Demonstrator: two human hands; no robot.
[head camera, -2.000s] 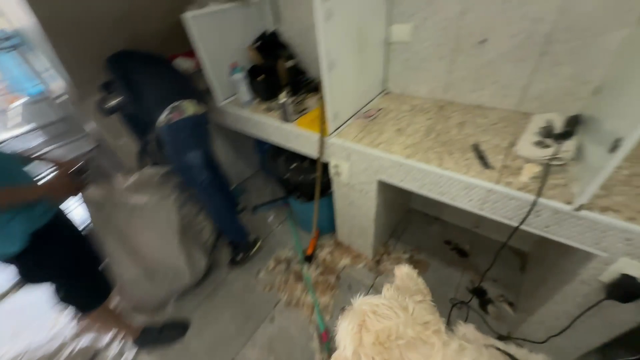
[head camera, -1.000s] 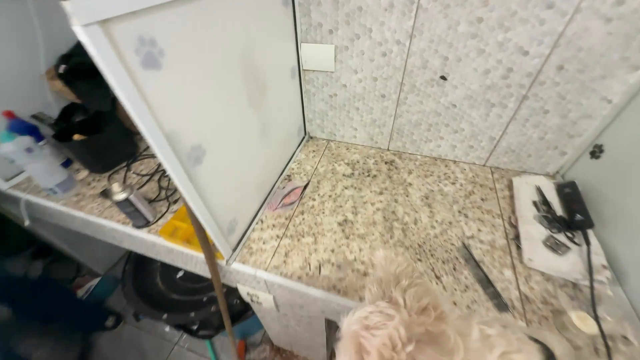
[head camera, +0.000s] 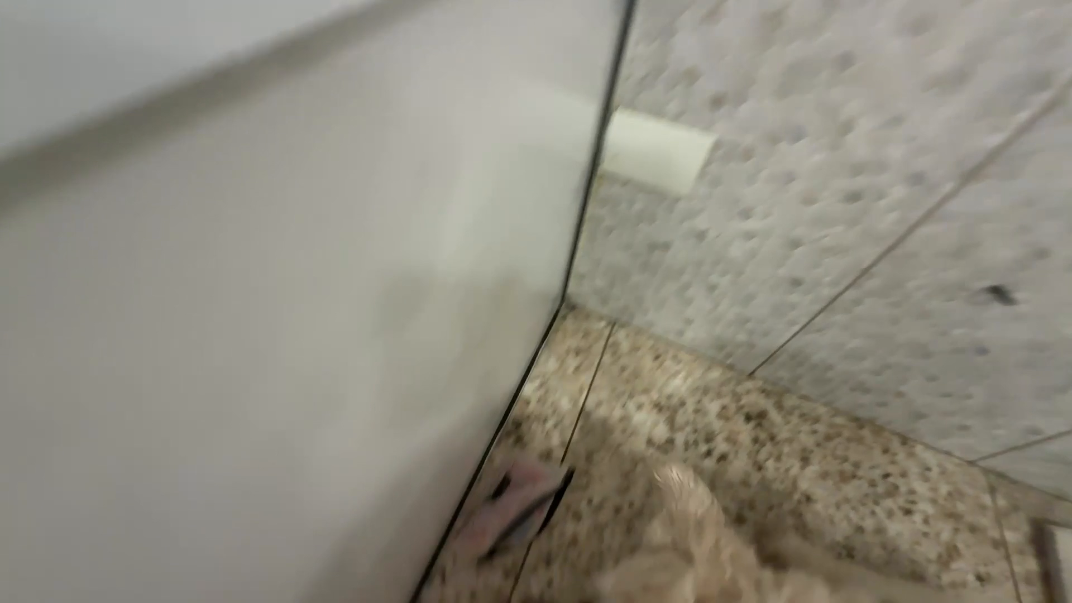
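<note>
Neither my left hand nor my right hand shows in the head view. At the bottom edge, right of the middle, is the curly cream fur of an animal, probably a dog (head camera: 687, 544), blurred and mostly cut off. It is over or on the speckled granite counter (head camera: 804, 469). A small pink and grey item with dark edges (head camera: 515, 511) lies on the counter beside the partition's foot; blur hides what it is.
A pale upright partition panel (head camera: 293, 335) fills the left side. Behind the counter stands a pebble-patterned tiled wall (head camera: 837, 209) bearing a blank white cover plate (head camera: 657, 151). The edge of a pale object (head camera: 1059, 553) shows at the lower right.
The view has moved in close to the partition and the counter corner. The cream fur is now over the counter, nearer the pink item; the cables and black device at the right are out of view.
</note>
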